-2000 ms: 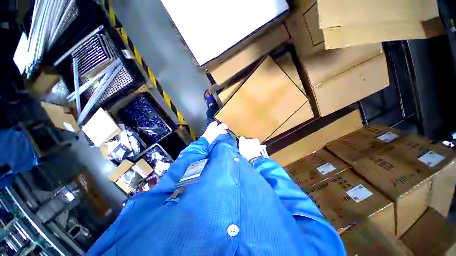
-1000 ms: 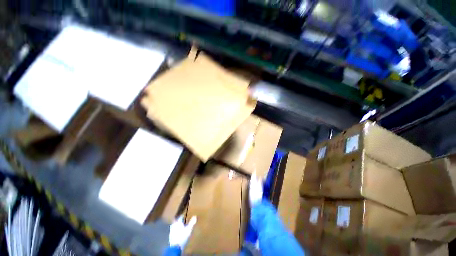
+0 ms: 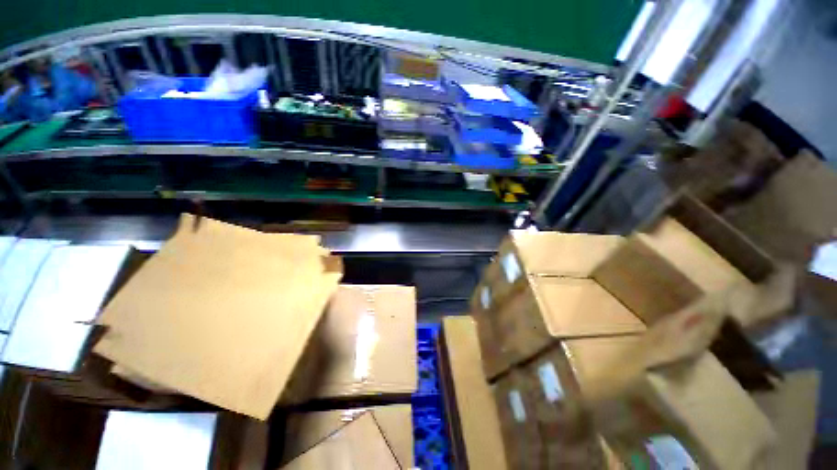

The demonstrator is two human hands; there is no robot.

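Neither of my hands is in the picture. Nearest in front of me, a small brown carton (image 3: pixel 367 340) with a shiny tape seam stands near the middle. A thin brown cardboard sheet (image 3: pixel 225 312) with notched edges lies left of it and overlaps its left side. Another brown carton top (image 3: pixel 390 431) shows at the bottom, with a board or flap lying at an angle on it. White-faced boxes (image 3: pixel 69 298) stand at the left, and another white-faced box (image 3: pixel 156 442) is cut off by the bottom edge.
A blue pallet (image 3: pixel 428 431) shows in the gap right of the cartons. Labelled shipping cartons (image 3: pixel 518 344) are stacked beyond it, with open cartons (image 3: pixel 707 395) at the right. A green-topped line with shelves (image 3: pixel 367 158) crosses behind, holding a blue bin (image 3: pixel 191 115).
The view has swung right and up towards the assembly line. Both white-gloved hands, seen over the cartons before, have left the picture. The open cartons at the right now show more fully.
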